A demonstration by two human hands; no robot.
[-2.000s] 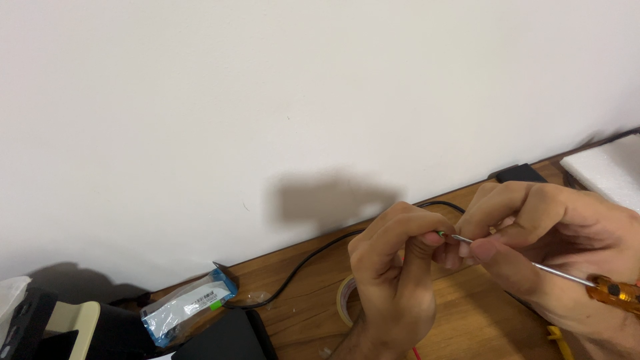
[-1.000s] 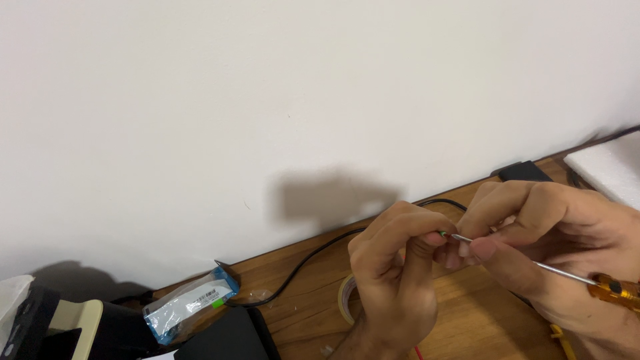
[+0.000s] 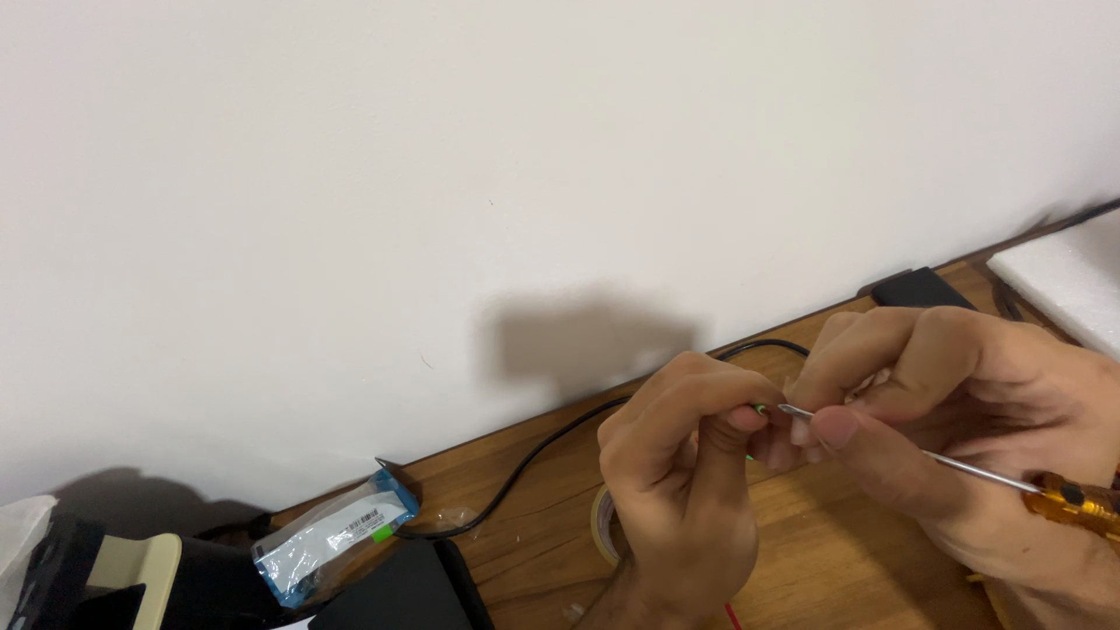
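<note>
My left hand (image 3: 691, 464) pinches a small green piece (image 3: 760, 409) between thumb and index finger; it looks like the end of a wire or small part, too small to tell. My right hand (image 3: 954, 402) holds a screwdriver (image 3: 980, 472) by its metal shaft, with the amber handle (image 3: 1072, 500) lying back towards the right edge. The flat tip of the screwdriver points left, just short of the green piece. Both hands are close together above the wooden table. A bit of red wire (image 3: 733, 616) shows below my left hand.
A roll of tape (image 3: 603, 525) lies behind my left wrist. A black cable (image 3: 534, 455) runs along the wall. At left are a labelled plastic packet (image 3: 337, 538), a black flat object (image 3: 398, 591) and a cream-coloured part (image 3: 162, 577). White foam (image 3: 1072, 276) and a black box (image 3: 923, 289) sit at right.
The screwdriver tip and the green piece, which were touching or nearly so, now show a small gap between them. Both hands have otherwise hardly moved.
</note>
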